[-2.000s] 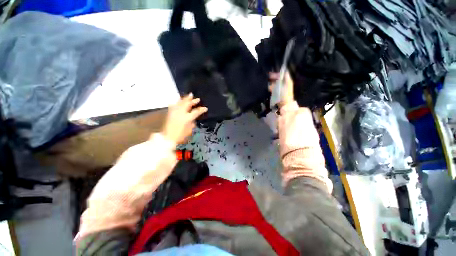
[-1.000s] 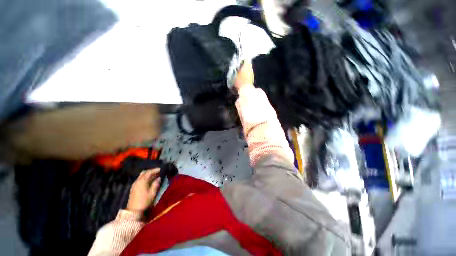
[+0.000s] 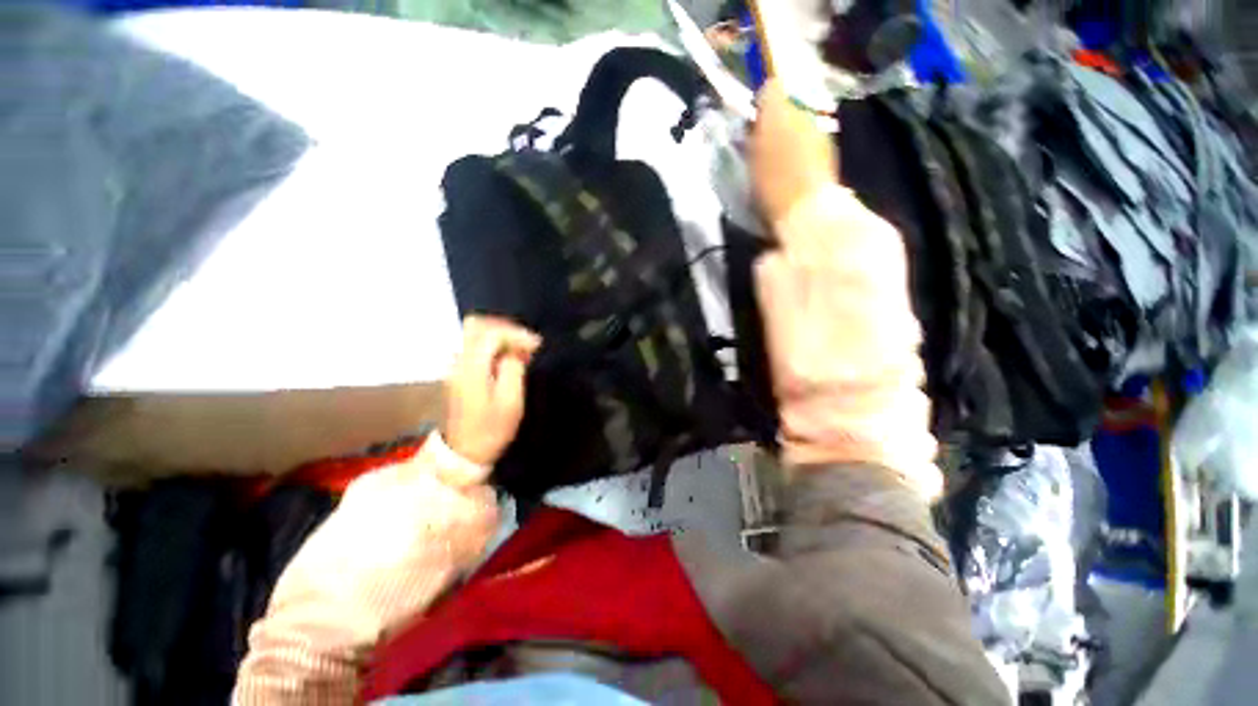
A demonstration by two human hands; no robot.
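Note:
A black backpack (image 3: 602,310) with camouflage bands lies at the edge of the white table, its curved strap at the top. My left hand (image 3: 491,386) is closed on its lower left edge. My right hand (image 3: 793,155) is beyond the backpack's upper right, closed around scissors (image 3: 711,58). Their long pale blade points up and left, away from the backpack. The handle is mostly hidden and blurred.
Black and camouflage backpacks (image 3: 966,262) are stacked at right, close to my right forearm. A grey plastic bag (image 3: 152,207) lies on the white table (image 3: 352,262) at left. Brown cardboard (image 3: 262,425) lines its front edge. Dark bags (image 3: 180,579) lie at lower left.
My left hand has moved from the dark pile at lower left onto a backpack, now showing its camouflage face. My right hand has moved up and right with the scissors.

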